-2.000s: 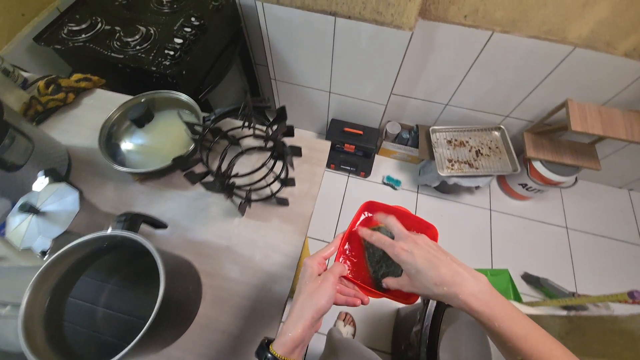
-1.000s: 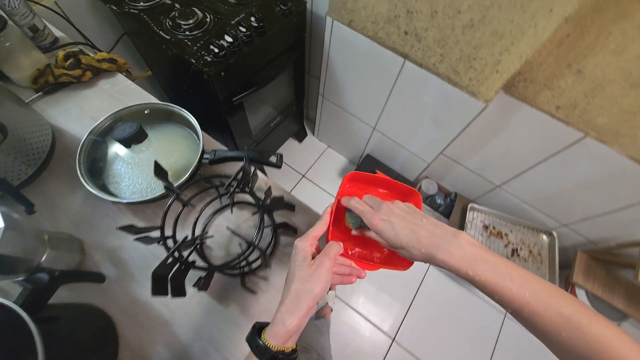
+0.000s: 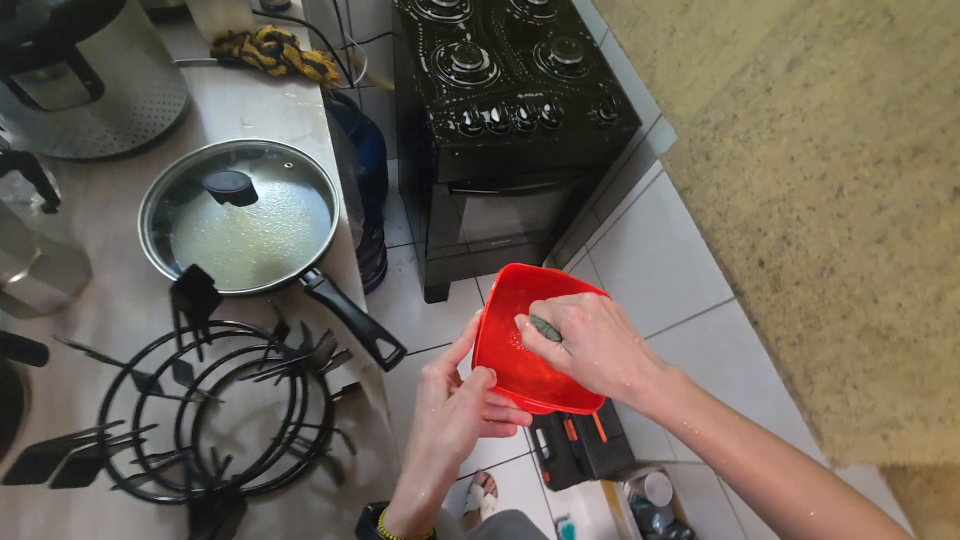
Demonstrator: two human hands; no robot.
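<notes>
My left hand (image 3: 457, 405) grips the near left edge of a red plastic container (image 3: 517, 352), thumb on the rim and fingers beneath. Inside the container, my right hand (image 3: 589, 337) is closed around a dark green scouring pad (image 3: 545, 328), of which only a small part shows between the fingers. Water drops dot both the hand and the forearm. Beyond the container stands a black gas stove (image 3: 525, 135) with a wet, sudsy top and its burner grates off.
On the counter at left are a lidded frying pan (image 3: 255, 225), its handle past the edge, stacked black burner grates (image 3: 217, 412), a moka pot (image 3: 37, 262), a large steel pot (image 3: 112, 90) and a knotted cloth (image 3: 274, 54). A black toolbox (image 3: 581, 442) lies on the floor.
The view has swung toward the stove. My right hand, spread over the pad two seconds ago, is now closed around it inside the container. My left hand still holds the container.
</notes>
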